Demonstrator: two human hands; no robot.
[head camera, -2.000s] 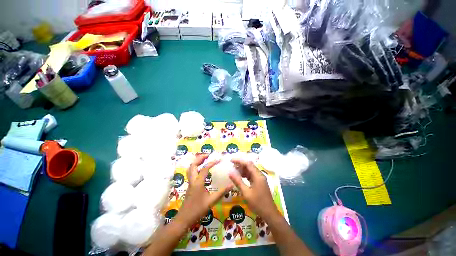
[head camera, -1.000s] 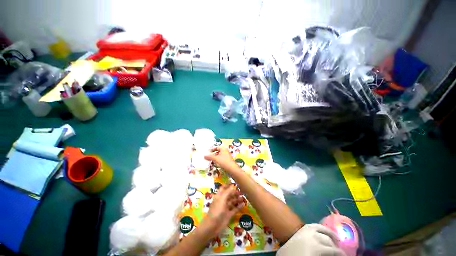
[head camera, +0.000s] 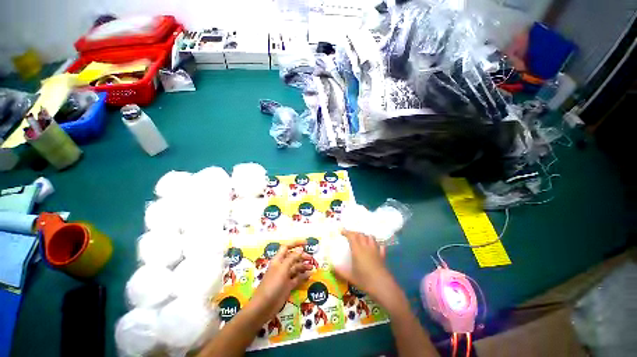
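The label sheet (head camera: 323, 293), yellow and green with dark circles, lies flat with a bare white band across its middle. My left hand (head camera: 285, 272) is over the sheet, fingers apart and empty. My right hand (head camera: 366, 259) is at the sheet's right part, its fingers on an overexposed round white container (head camera: 337, 252); the grip is partly hidden. Columns of wrapped white containers (head camera: 183, 268) stand at the left and overlap the sheet's left edge. More wrapped white containers (head camera: 385, 222) lie at the sheet's right edge.
Orange and yellow mug (head camera: 94, 249) and black phone (head camera: 83, 321) are at left. White bottle (head camera: 144, 130), red basket (head camera: 140, 87) and blue basket (head camera: 85, 118) stand behind. A plastic packaging pile (head camera: 419, 104) is at back right, with yellow strip (head camera: 479, 226) and pink lit device (head camera: 452, 300) nearer.
My right hand has drawn back from the container columns to the sheet's right part and now touches a white container. My left hand stays over the sheet. The view has shifted.
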